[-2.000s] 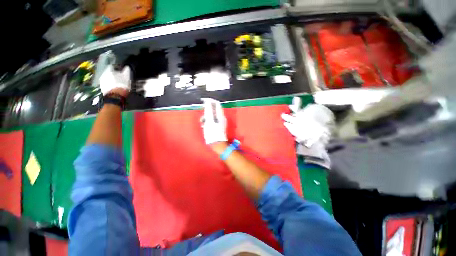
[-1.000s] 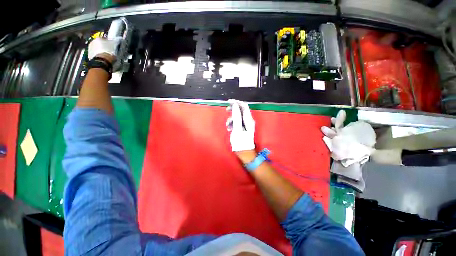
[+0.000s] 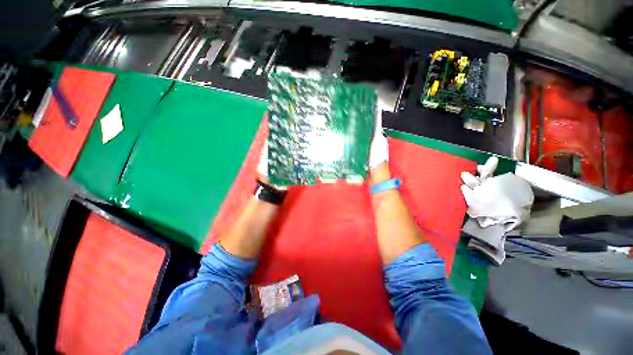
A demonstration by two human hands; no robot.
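A green circuit board (image 3: 321, 130) with rows of small silver and dark parts is held up over the far part of the red mat (image 3: 312, 239) and the conveyor's near edge. My left hand (image 3: 264, 157), white-gloved, grips its left edge; the board hides most of the fingers. My right hand (image 3: 379, 147), also white-gloved, grips its right edge, with fingers partly hidden behind it. The board is slightly blurred and bright with glare at its middle.
A power board (image 3: 463, 84) sits on the black pallet (image 3: 409, 119) on the conveyor. Crumpled white gloves (image 3: 498, 197) lie at the bench's right. A yellow note (image 3: 111, 124) lies on the green mat (image 3: 198, 156). A red-lined black tray (image 3: 111, 288) is at lower left. A printed card (image 3: 276, 297) is near my lap.
My left hand has come back from the power board at the conveyor's left, which no longer shows there. Both hands now hold a green board at centre. The view has shifted left.
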